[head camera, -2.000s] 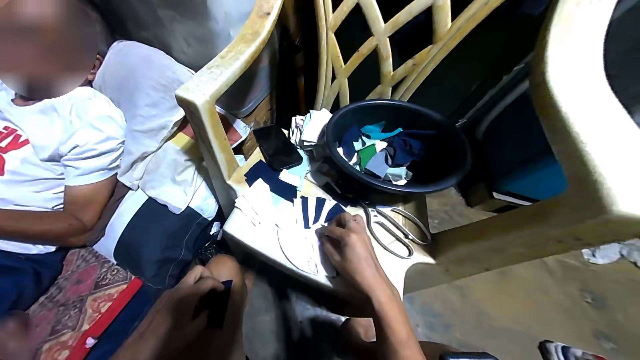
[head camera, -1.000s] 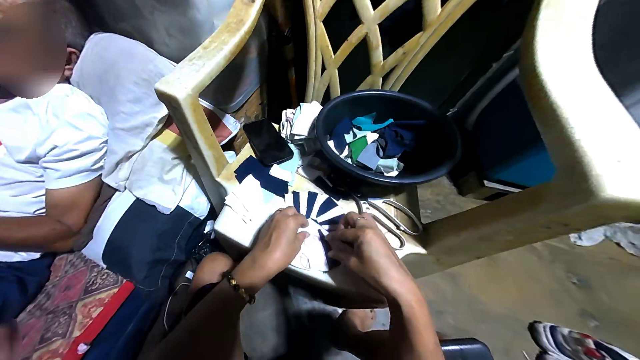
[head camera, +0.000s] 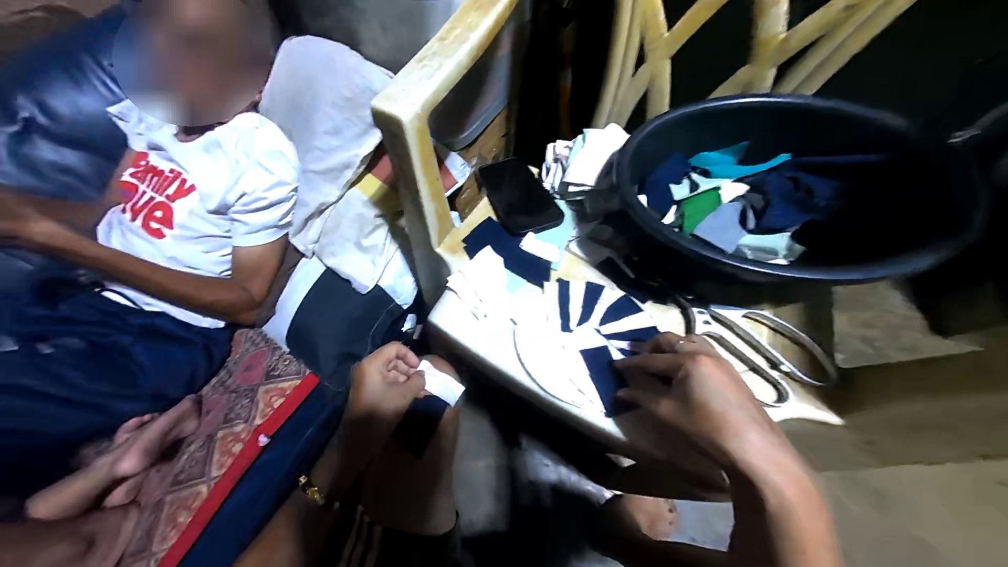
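On the seat of a cream plastic armchair (head camera: 472,335) lies a round white piece (head camera: 543,358) with navy and white fabric strips fanned out over it. My right hand (head camera: 685,382) rests its fingertips on a navy strip (head camera: 602,379) at the circle's right side. Left of the seat, above my knee, my left hand (head camera: 387,382) pinches a small white fabric piece (head camera: 441,383). A dark piece of fabric (head camera: 420,425) lies on the knee below it. Scissors with metal handles (head camera: 768,354) lie right of the circle. White strips (head camera: 480,283) and navy strips (head camera: 512,250) lie at the seat's left.
A black plastic basin (head camera: 795,272) holding coloured fabric scraps (head camera: 713,209) stands at the back of the seat. Beside it lie a black smartphone (head camera: 520,197) and folded cloth (head camera: 594,157). Another person (head camera: 205,213) sits at the left by a patterned red-edged mat (head camera: 248,394).
My left hand has moved left, away from the circle, and now holds a white piece. My right hand remains at the circle's right side. The view has shifted.
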